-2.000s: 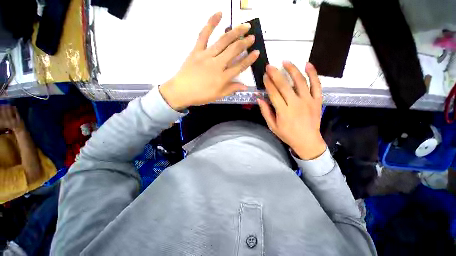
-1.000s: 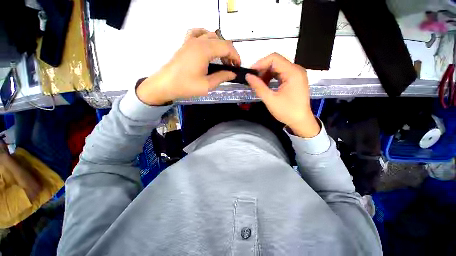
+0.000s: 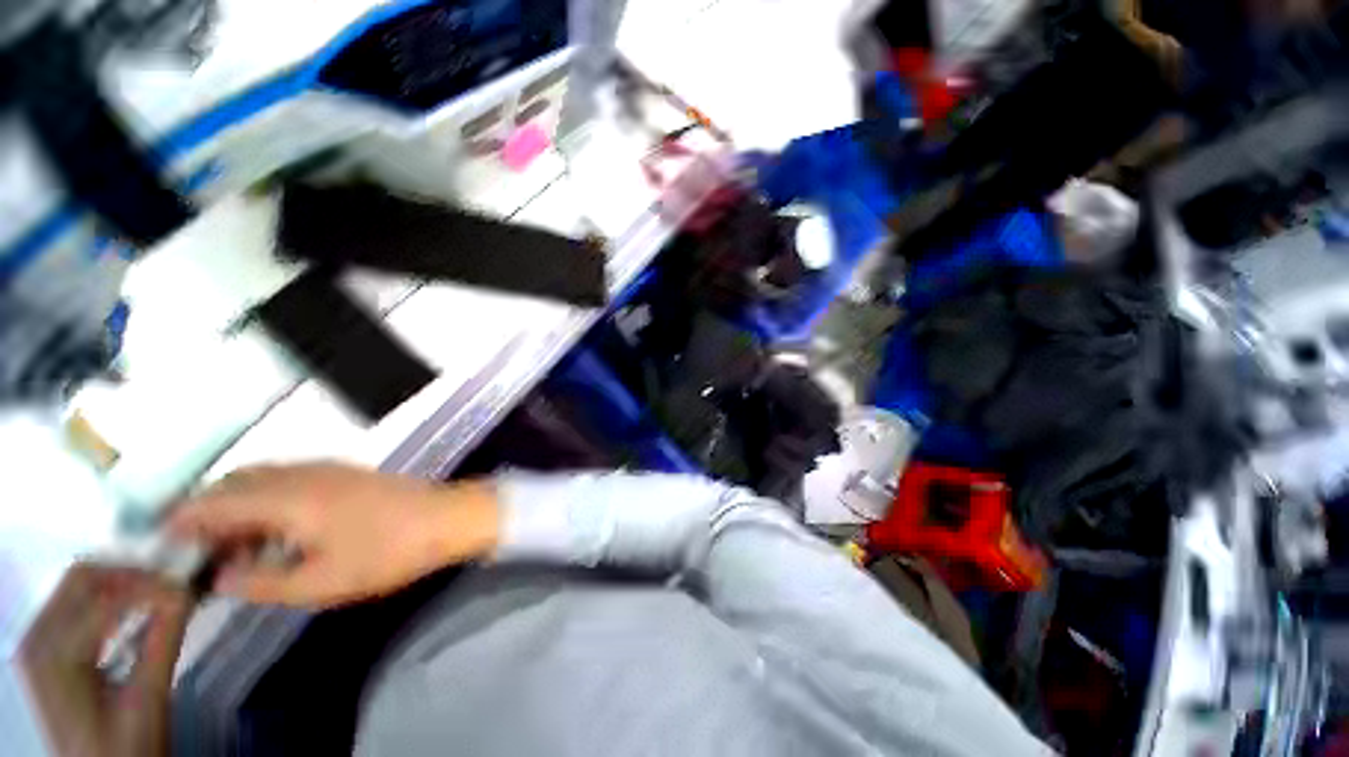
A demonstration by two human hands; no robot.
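Note:
My right hand (image 3: 333,533) is at the lower left, near the table's front edge, fingers bent and pinched. My left hand (image 3: 104,651) is blurred at the lower left rim, its fingertips close to those of my right hand. A small black fabric piece (image 3: 203,572) shows as a dark blurred bit between the fingertips of both hands, mostly hidden. A dark rectangular cut piece (image 3: 348,348) lies flat on the white table beyond my right hand. A long black strip (image 3: 444,252) lies beside it, reaching the table's front edge.
The sewing machine (image 3: 444,59) has a blue stripe at the upper left. A blue basket (image 3: 843,185) holding a round white thing is beyond the table edge. A red-orange object (image 3: 962,525) and dark fabric (image 3: 1036,370) are at the right.
The head view has swung far to the right and is blurred. My hands now appear at the lower left, still close together around the small black piece.

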